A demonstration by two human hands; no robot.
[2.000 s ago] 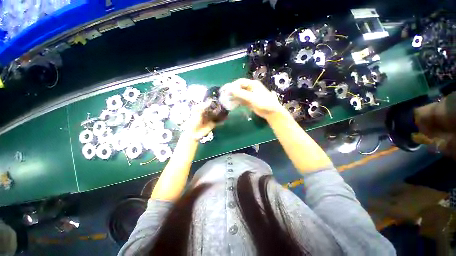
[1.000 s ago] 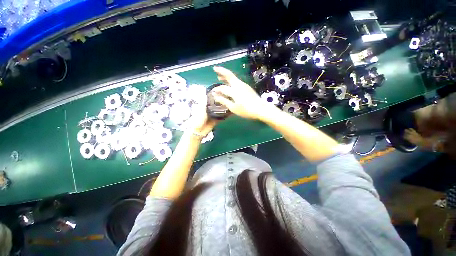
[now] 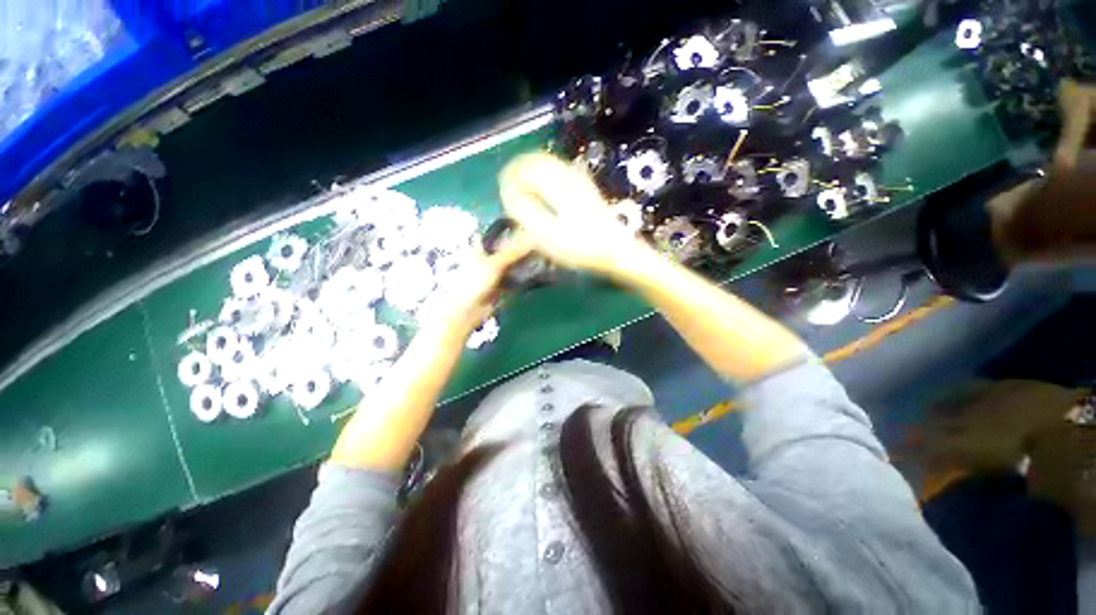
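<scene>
My left hand (image 3: 487,274) is shut on a black round housing (image 3: 519,267), of which only the dark edge shows between the hands. My right hand (image 3: 563,214) lies over the housing, blurred and bright; whether its fingers hold a part cannot be told. White ring parts (image 3: 310,382) lie in a loose, glaring pile to the left, close to my left hand. Joined units (image 3: 647,171) with notched pale faces and thin wires lie in a dark heap to the right, close to my right hand.
A green bench (image 3: 96,408) with a pale rail behind it (image 3: 216,255) runs across the view. A blue bin (image 3: 108,102) is at the upper left. A silver-white frame (image 3: 859,27) stands beyond the right heap. Another person's arm (image 3: 1040,222) is at the right edge.
The view has tilted and shifted slightly. My right hand, spread over the housing a second ago, now covers it more closely. The housing stays in my left hand.
</scene>
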